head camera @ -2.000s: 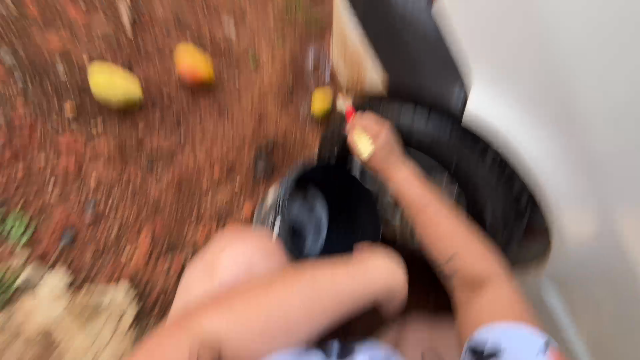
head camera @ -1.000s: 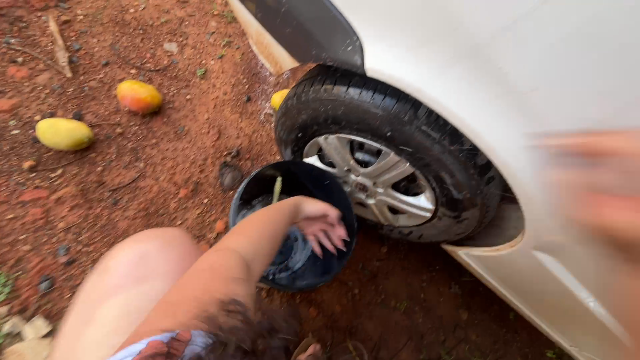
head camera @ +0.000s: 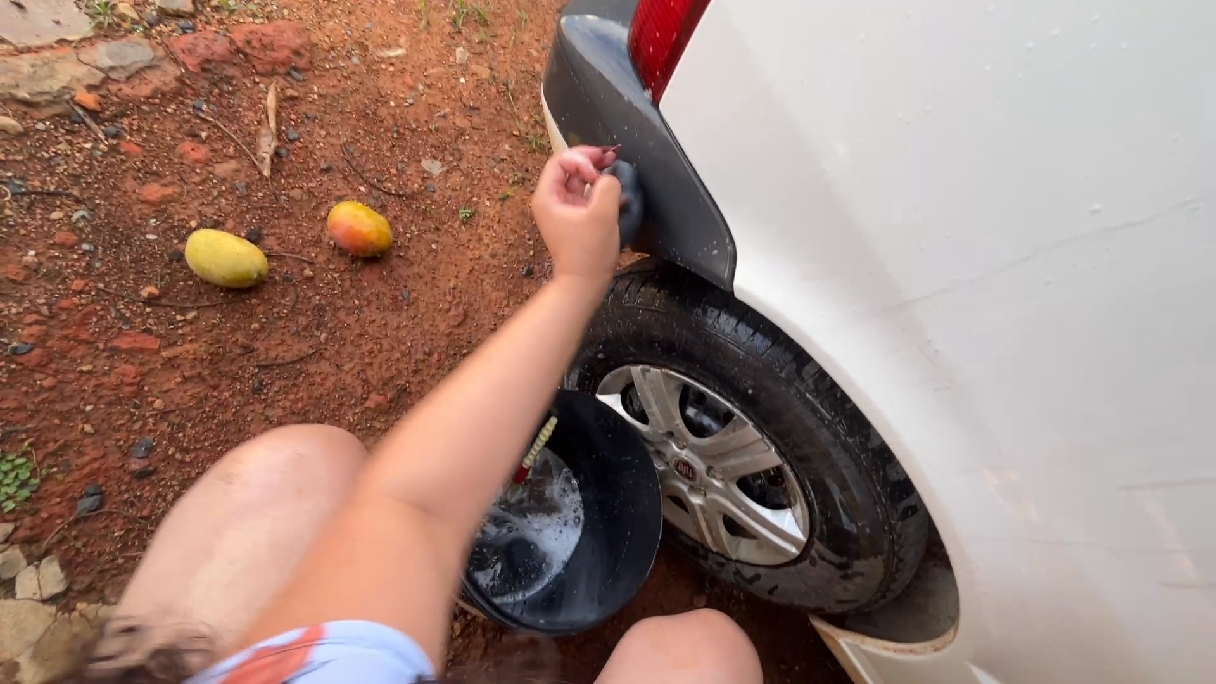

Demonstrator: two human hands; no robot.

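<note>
My left hand (head camera: 578, 214) is raised at the black plastic bumper (head camera: 655, 180) of a white car, its fingers curled. A dark rounded shape shows beside the fingers; whether they hold it cannot be told. Below my forearm, a black bucket (head camera: 617, 532) with foamy water (head camera: 532, 546) stands against the wheel. A brush (head camera: 539, 446) with pale bristles and a red part leans inside it, partly hidden by my arm. The wet black tire (head camera: 845, 475) has a silver wheel cover (head camera: 731, 456). My right hand is out of view.
Two mangoes, one yellow (head camera: 226, 258) and one orange-yellow (head camera: 359, 229), lie on red soil at the left. Stones (head camera: 57, 76) are at the upper left. The white car body (head camera: 997, 237) fills the right side, with a red tail light (head camera: 663, 43) above the bumper.
My left hand has moved up from over the bucket to the bumper. My right hand, blurred at the right edge one second ago, has left the view.
</note>
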